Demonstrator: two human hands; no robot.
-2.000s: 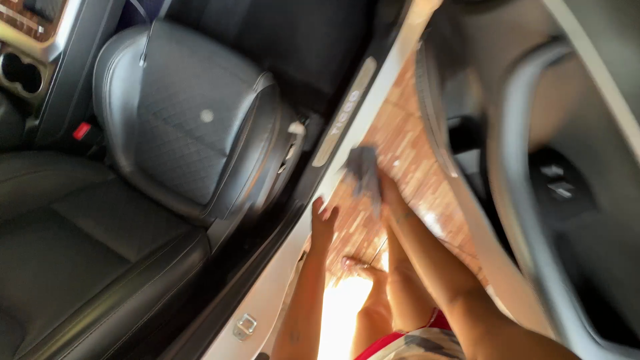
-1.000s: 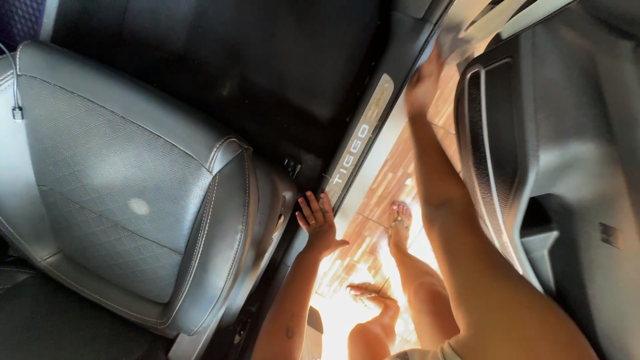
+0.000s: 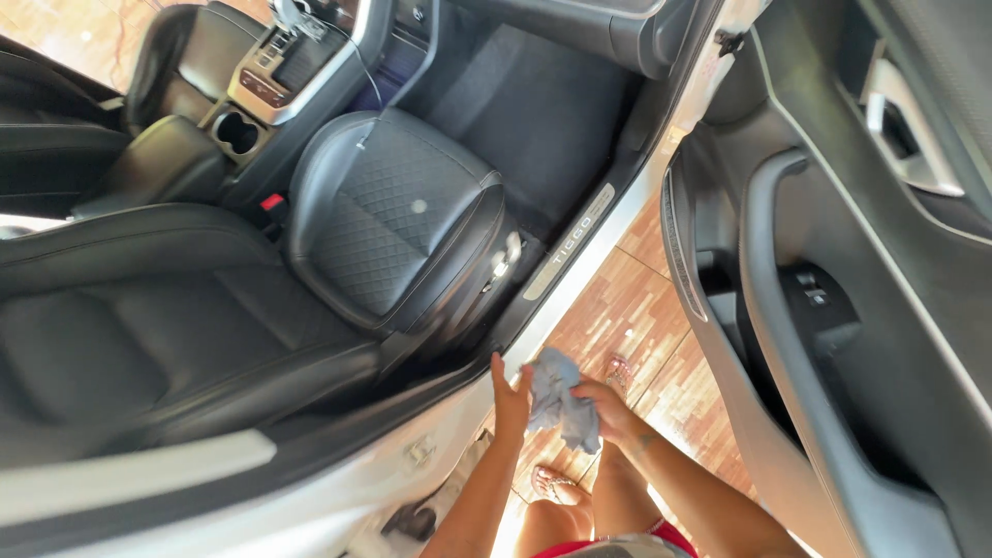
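A crumpled grey cloth [image 3: 559, 399] hangs in front of my legs, at the lower middle of the head view. My right hand [image 3: 608, 407] grips its right side. My left hand [image 3: 511, 399] is at the cloth's left edge, fingers raised and apart, beside the white door sill of a car; whether it touches the cloth is hard to tell. Just above the hands lies the metal sill plate [image 3: 570, 242], which bears lettering. A black leather car seat [image 3: 387, 217] with a quilted cushion stands to the left of the sill.
The open car door [image 3: 837, 325] with its pull handle stands on the right. A dark footwell [image 3: 527, 116] lies ahead of the seat. A centre console [image 3: 260, 93] with cup holders and a cable is at upper left. Wood-look floor tiles [image 3: 651, 310] show under my feet.
My right hand has come back from far up along the sill, with the cloth. My left hand has left its place by the sill plate and is now near my right. The view has shifted widely.
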